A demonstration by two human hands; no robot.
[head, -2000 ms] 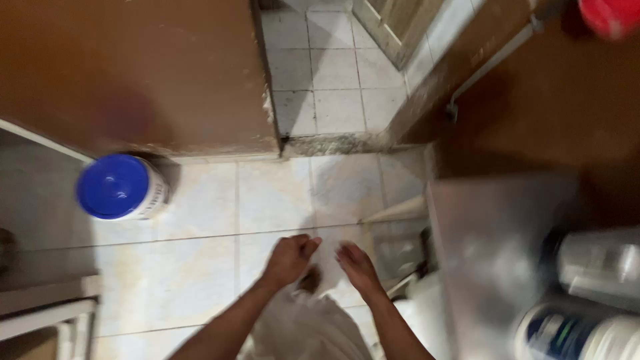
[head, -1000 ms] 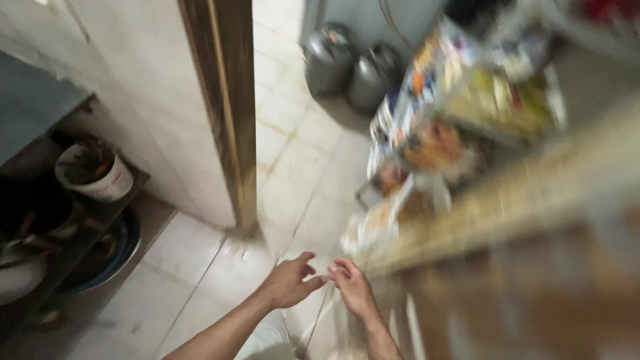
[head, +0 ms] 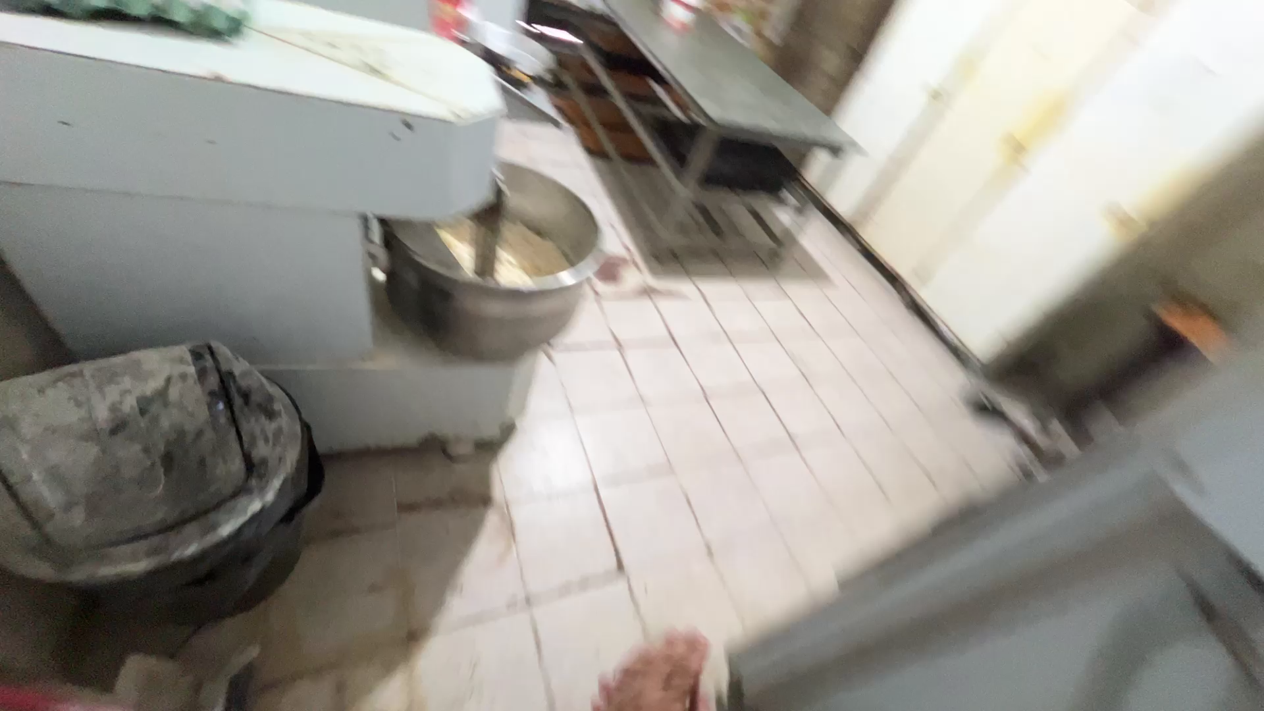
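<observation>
At the bottom edge, a blurred part of one of my hands [head: 654,676] shows beside the edge of a grey panel. The picture does not settle which hand it is, its grip is unclear, and the other hand is out of sight. Ahead on the left, a large floor mixer [head: 247,128] with a light grey body stands over a steel mixing bowl [head: 484,316]. Pale dough or flour mix [head: 509,252] lies in the bowl around a dark metal tool.
A stained grey swing-lid bin [head: 118,454] stands at the left. Farther back is a metal table [head: 731,84] with a lower shelf. The grey panel [head: 987,612] fills the lower right. Tiled floor [head: 671,425] runs between them.
The view has moved from a doorway with metal cylinders to the mixer and bin. Both hands showed near each other before; now only part of one shows at the bottom edge.
</observation>
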